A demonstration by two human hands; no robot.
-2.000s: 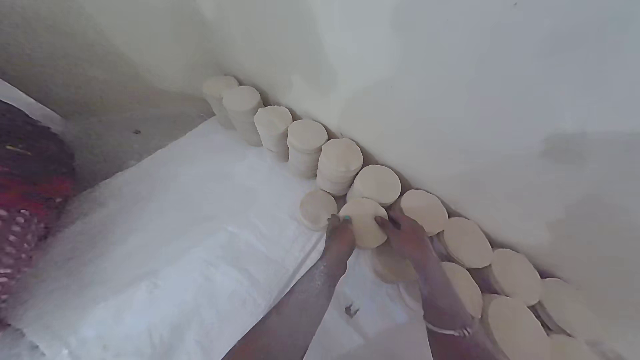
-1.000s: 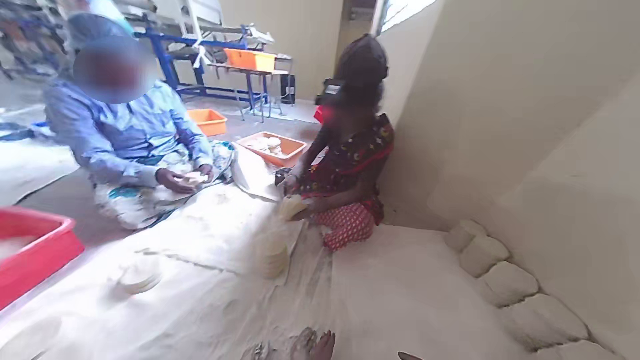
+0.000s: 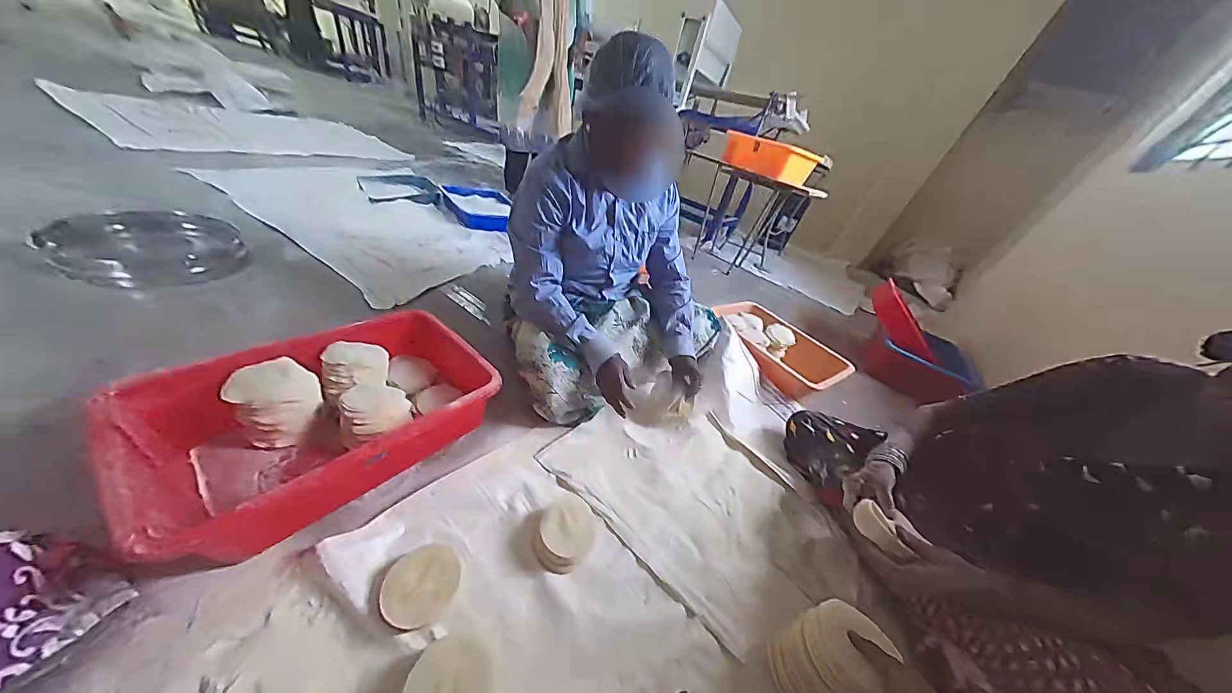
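Observation:
Neither of my hands can be made out. Pale, thin dough-like discs lie in stacks on the white cloth [image 3: 664, 520]: a short stack [image 3: 566, 529] near the middle, a disc stack [image 3: 421, 585] left of it, and another [image 3: 450, 666] cut by the bottom edge. A taller, leaning stack [image 3: 828, 650] stands at the lower right, with a dark shape against it that I cannot identify. More stacked discs [image 3: 273, 397] fill part of a red plastic tub [image 3: 289, 500] at the left.
A person in a blue shirt [image 3: 602, 241] sits ahead, hands low over the cloth. Another person [image 3: 1068, 481] at the right holds several discs [image 3: 881, 529]. An orange tub [image 3: 808, 371] of discs stands between them. Patterned fabric [image 3: 48, 597] shows at the lower left.
The view has swung from the row of stacks by the wall to the seated people and red tub. My hands, seen earlier with a disc between them, have left the view.

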